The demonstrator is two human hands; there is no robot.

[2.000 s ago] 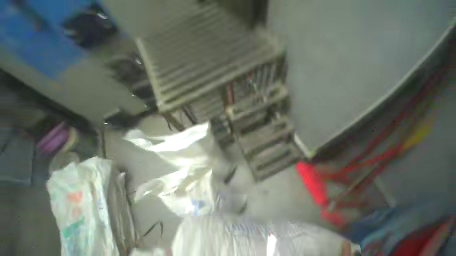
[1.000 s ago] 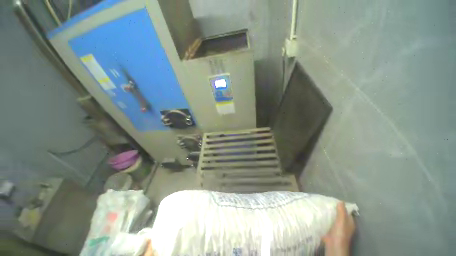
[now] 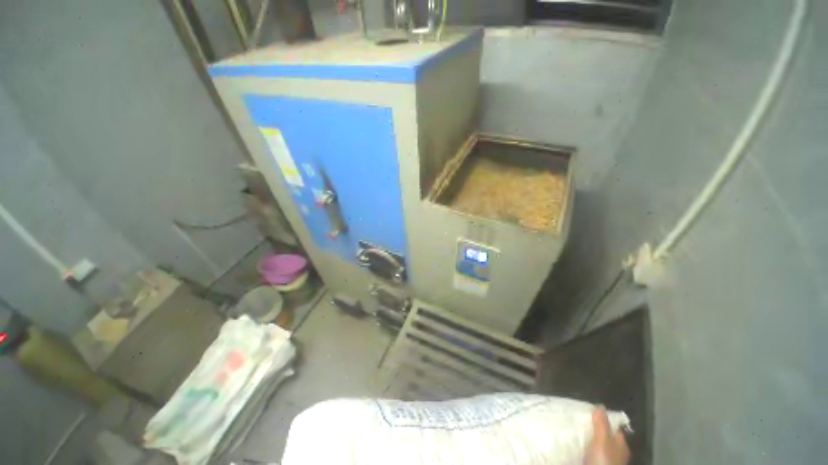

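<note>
A full white woven sack (image 3: 445,431) with blue print lies crosswise at the bottom edge of the head view, close to me. My right hand (image 3: 606,445) grips its right end; only the fingers and part of the hand show. My left hand is not in view; the sack's left end is cut off by the lower edge. Ahead, the open feed hopper (image 3: 570,195) holds tan-yellow pellets (image 3: 508,191). The slatted step stand (image 3: 472,350) is just beyond the sack, below the hopper, and partly hidden by it.
The boiler cabinet (image 3: 331,163) with blue door stands left of the hopper. A pile of folded empty sacks (image 3: 218,386) lies on the floor at left. A pink basin (image 3: 282,267) sits beside the boiler. A dark panel (image 3: 604,372) leans at the right wall, below a pipe.
The view has risen and moved nearer the boiler; the pellets inside the hopper now show. The sack sits lower in the picture. My left fingers, visible a second ago, have left the picture.
</note>
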